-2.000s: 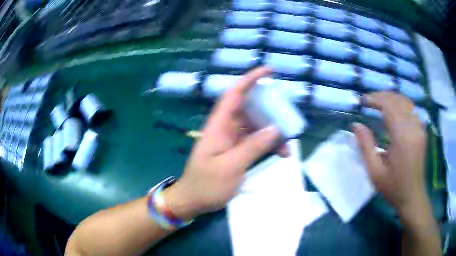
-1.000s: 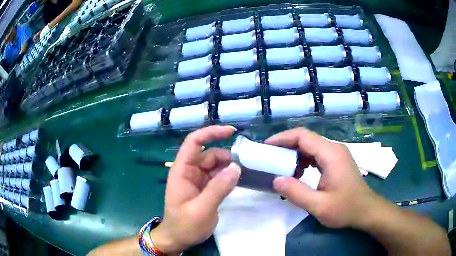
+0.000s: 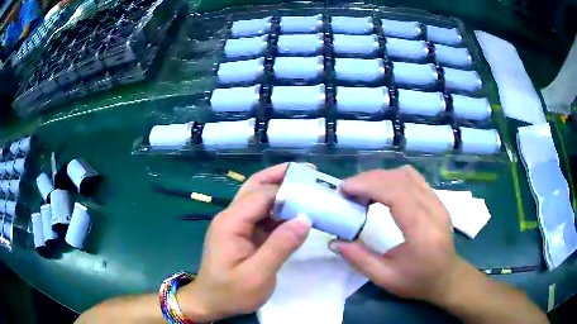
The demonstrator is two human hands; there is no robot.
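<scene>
A white device housing (image 3: pixel 319 204) with a black end and a small dark slot is held between both hands at the centre. My left hand (image 3: pixel 253 237) grips its left end, thumb on the near side. My right hand (image 3: pixel 405 234) holds its right end with the fingers above and the thumb below. White wipes (image 3: pixel 304 288) lie on the green mat under the hands. A folded wipe (image 3: pixel 471 215) lies right of my right hand. Behind, a clear blister tray (image 3: pixel 266 152) holds rows of white housings.
Loose housings (image 3: pixel 61 209) stand at the left beside another filled tray (image 3: pixel 14 183). Dark stacked trays (image 3: pixel 82 63) are at the upper left. Dark sticks with pale bands (image 3: pixel 201 197) lie below the tray. White strips (image 3: pixel 544 183) and a thin black tool (image 3: pixel 509 271) lie right.
From one hand, the housing came between both hands. It is now tilted and turned so its dark slot shows. The view has steadied and shifted slightly.
</scene>
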